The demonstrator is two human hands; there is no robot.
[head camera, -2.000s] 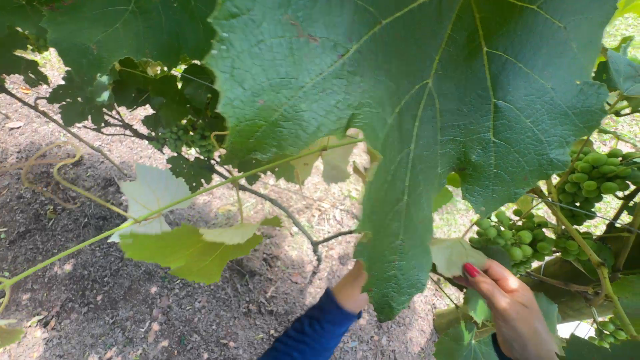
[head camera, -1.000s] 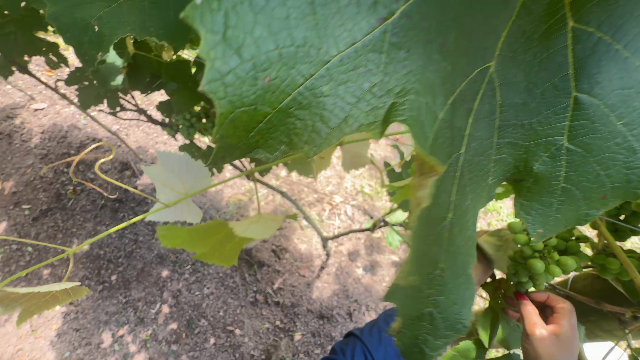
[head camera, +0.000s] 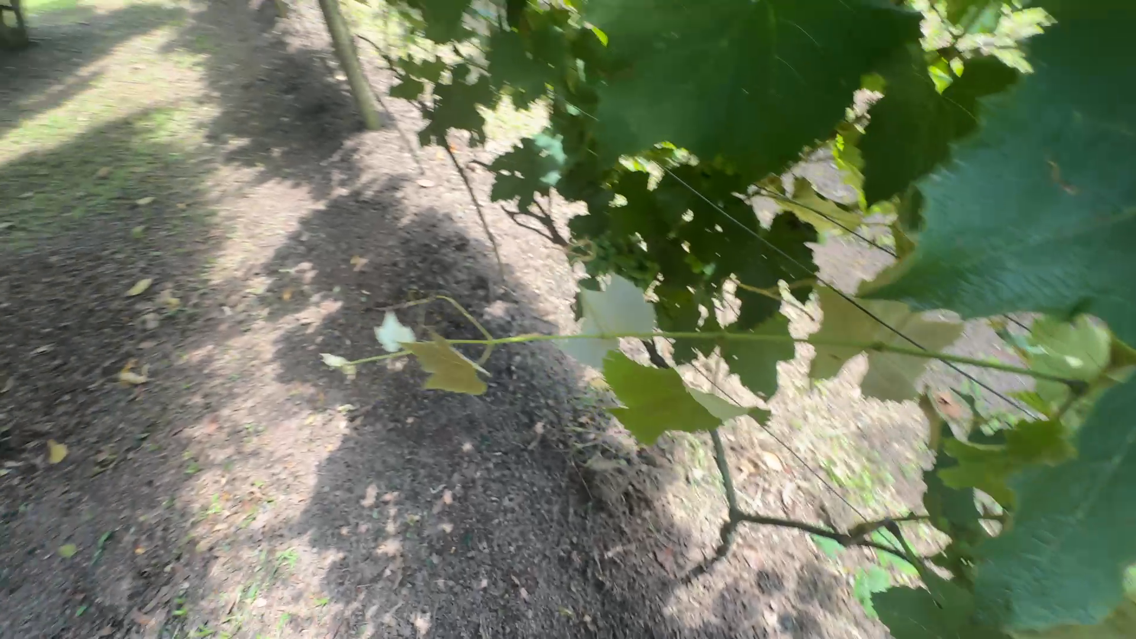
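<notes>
Neither of my hands shows in the head view now. A long green grapevine shoot (head camera: 745,337) stretches from the right side toward the left, with small pale leaves at its tip. A yellow-green grape leaf (head camera: 652,399) hangs below it, close to a pale leaf (head camera: 612,319). Large dark green grape leaves (head camera: 1029,204) fill the right side and the top. No grape bunch can be made out clearly.
Thin trellis wires (head camera: 763,240) cross among the leaves. A bare brown branch (head camera: 799,525) forks at the lower right. A post (head camera: 349,62) stands at the upper left, beside shaded soil (head camera: 426,497) and a grassy strip (head camera: 89,169).
The view has swung left, and my hands, seen earlier at the lower right by the green grapes, are out of sight. The grape bunches there have left the view too.
</notes>
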